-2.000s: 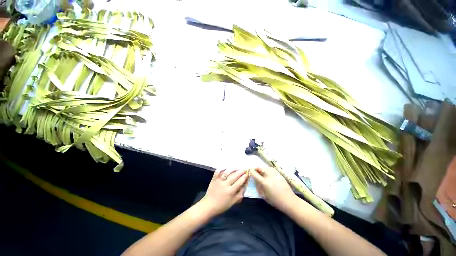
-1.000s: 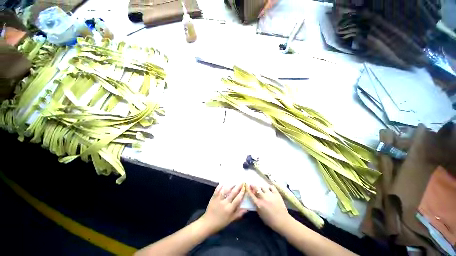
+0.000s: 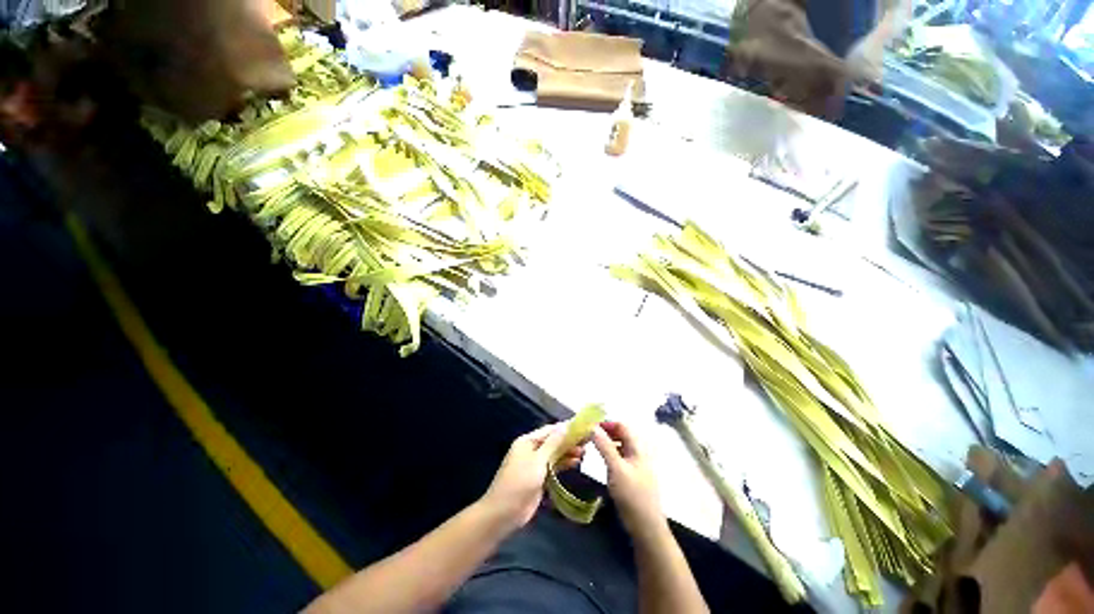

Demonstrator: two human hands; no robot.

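Note:
A yellow-green strap (image 3: 573,498) is curled in a loop between my two hands at the table's near edge. My left hand (image 3: 524,474) holds it at the left, with its upper end standing above the fingers. My right hand (image 3: 629,475) has its fingertips close to the strap's right side; whether they grip it is hard to tell. The hammer (image 3: 717,481) lies right of my hands, dark head away from me. A fan of straps (image 3: 792,378) lies beyond it at centre-right.
A tangled strap pile (image 3: 360,180) lies at left. An orange-tan bottle (image 3: 620,130) and a folded brown panel (image 3: 588,68) are at the far side. A second pale-handled tool (image 3: 827,205) lies far right. Brown panels (image 3: 1020,546) hang near right. A blurred brown shape is at upper left.
The view has swung left and up, so the table appears shifted. My hands have lifted from the table's edge, and a curled strap now shows between them.

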